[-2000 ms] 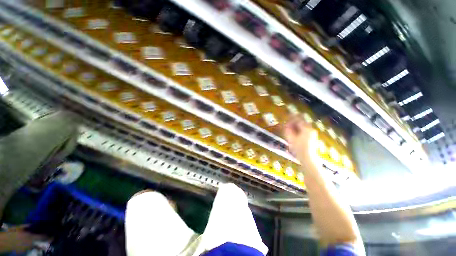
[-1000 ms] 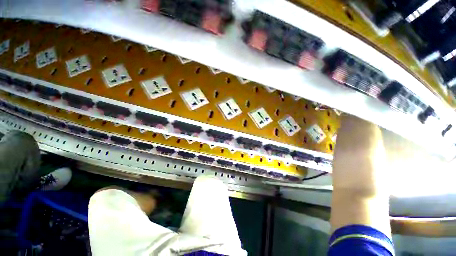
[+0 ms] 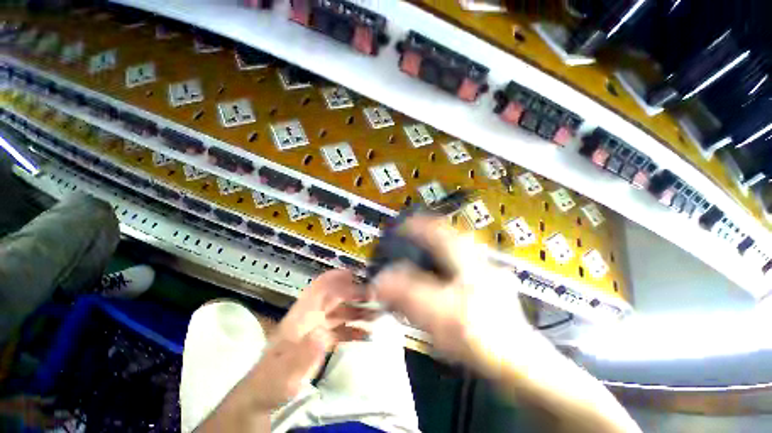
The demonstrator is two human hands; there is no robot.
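A black power adapter [image 3: 401, 252], blurred, is in my right hand [image 3: 440, 292], in front of the lower shelf edge above my knees. The thumb and fingers of my right hand are around it. My left hand [image 3: 309, 334] is just left of it, palm turned towards it, fingers apart, with nothing seen in it. The yellow-orange rack shelf [image 3: 267, 161] behind my hands carries rows of white AC sockets [image 3: 339, 156], with no adapter seen plugged in near my hands.
Black adapters [image 3: 719, 72] fill the upper shelf at top right. A white shelf edge with black and red modules [image 3: 444, 66] runs overhead. A blue crate [image 3: 140, 326] with dark contents stands at lower left, beside another person's leg [image 3: 63, 245]. A bright light glows at right.
My right hand has come back from deep in the shelf and now holds a black adapter. My left hand has come into view beside it. The view has shifted slightly.
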